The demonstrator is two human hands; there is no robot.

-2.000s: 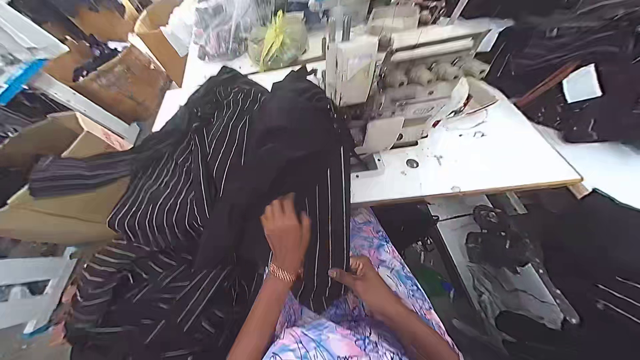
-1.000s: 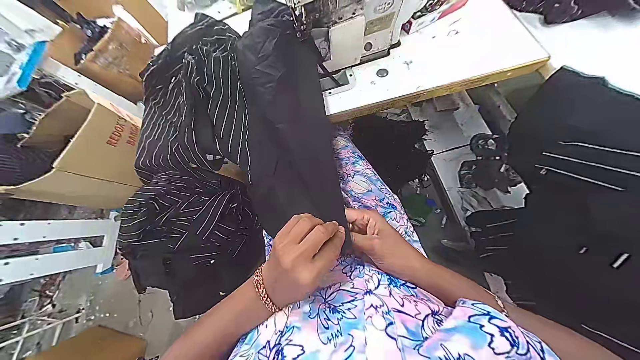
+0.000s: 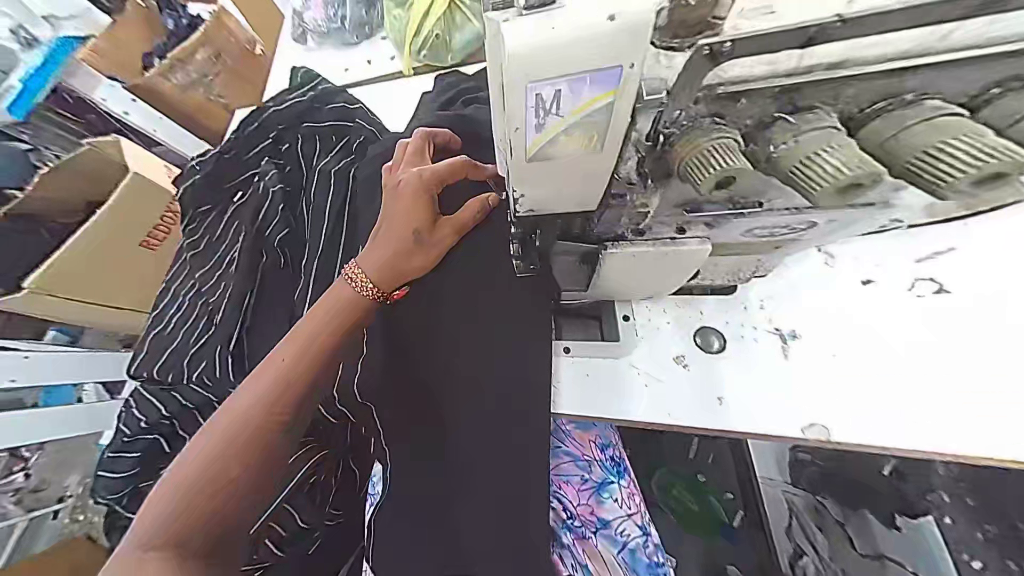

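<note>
My left hand (image 3: 428,204), with a bracelet at its wrist, is at the needle side of a white industrial sewing machine (image 3: 560,112). Its thumb and index finger almost meet beside the needle bar; whether they pinch a thread is unclear. Beneath the hand lies a black cloth panel (image 3: 472,384), its right edge running by the presser foot (image 3: 526,252) and down over the front of the table. Black cloth with white stripes (image 3: 264,208) is heaped to the left. My right hand is out of view.
The white machine table (image 3: 784,360) extends to the right, with its front edge above my patterned garment (image 3: 604,496). Cardboard boxes (image 3: 104,232) holding dark cloth stand at the left. A green plastic bag (image 3: 436,32) sits behind the machine, and large ribbed knobs (image 3: 824,156) line its front.
My left hand has gone from the panel's lower end up to the needle area. My right hand has left the view. The black panel now lies along the presser foot. The view has moved closer to the machine.
</note>
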